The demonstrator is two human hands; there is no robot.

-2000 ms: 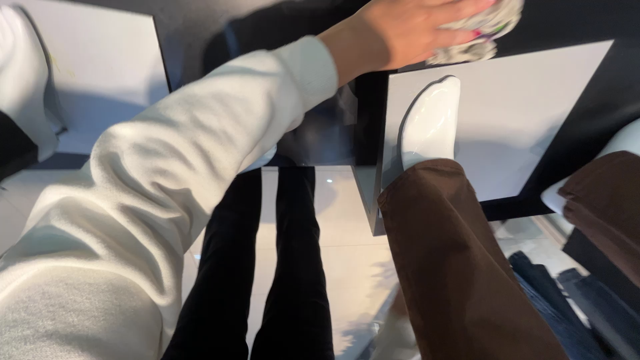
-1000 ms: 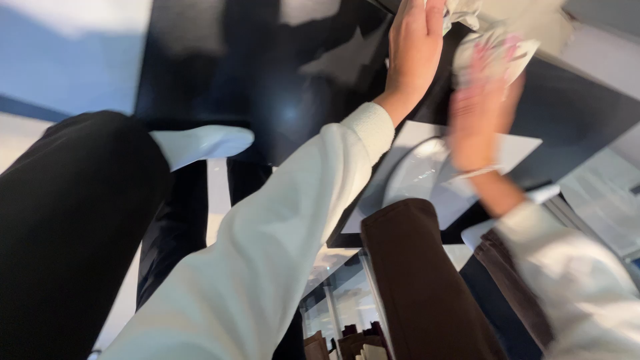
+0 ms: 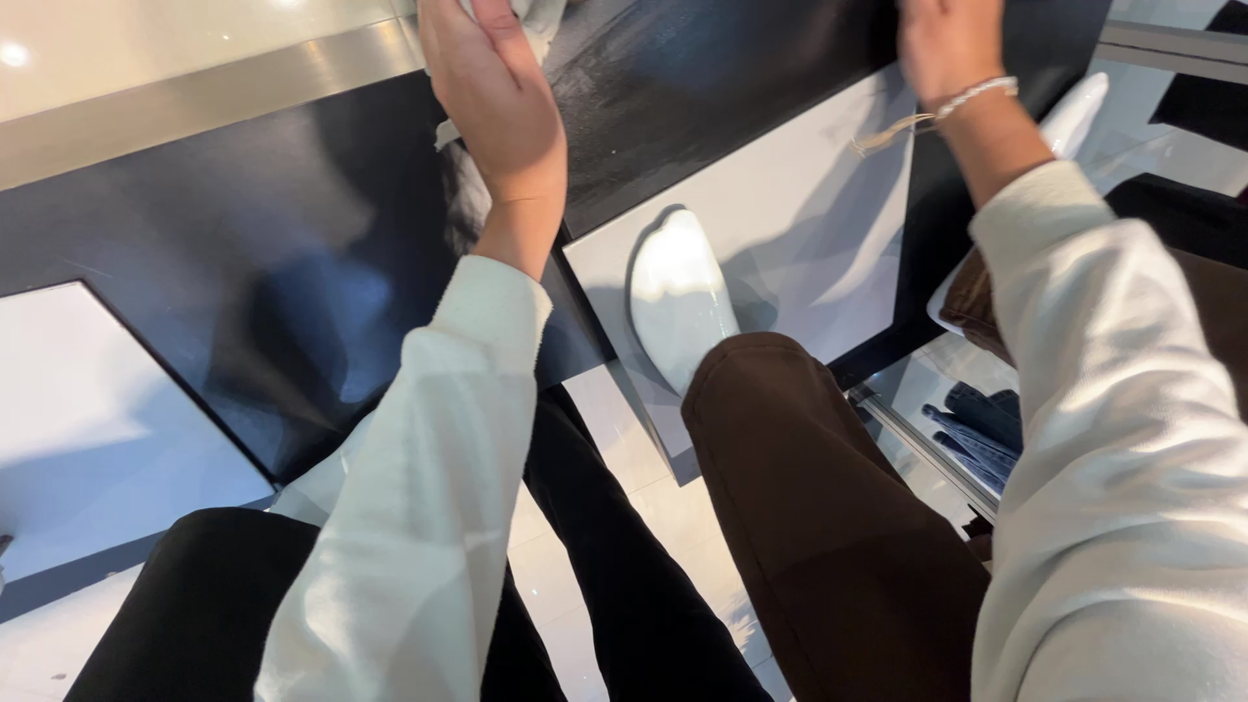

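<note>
My left hand (image 3: 502, 117) is at the top, left of centre, gripping a crumpled pale cloth (image 3: 539, 27) over a glossy black platform (image 3: 331, 224). A corner of cloth shows left of the wrist. My right hand (image 3: 948, 49) is at the top right, above the upper right part of a white square base (image 3: 819, 195). Its fingers are cut off by the frame edge and blurred, so what it holds cannot be told. A bead bracelet (image 3: 975, 96) is on that wrist. Between my arms, a glossy white mannequin foot (image 3: 678, 283) stands on the base, under a brown trouser leg (image 3: 829, 526).
Black trouser legs (image 3: 634, 546) hang at lower centre, another (image 3: 195, 604) at lower left. A second white base (image 3: 107, 409) lies left. Another brown trouser leg (image 3: 1204, 302) and white foot (image 3: 1072, 117) are right. Folded jeans (image 3: 975, 429) sit below. A metal edge (image 3: 205, 107) borders the platform.
Two seconds ago only one arm showed. One second ago both hands held cloths close together at the top; now they are farther apart. The view has turned.
</note>
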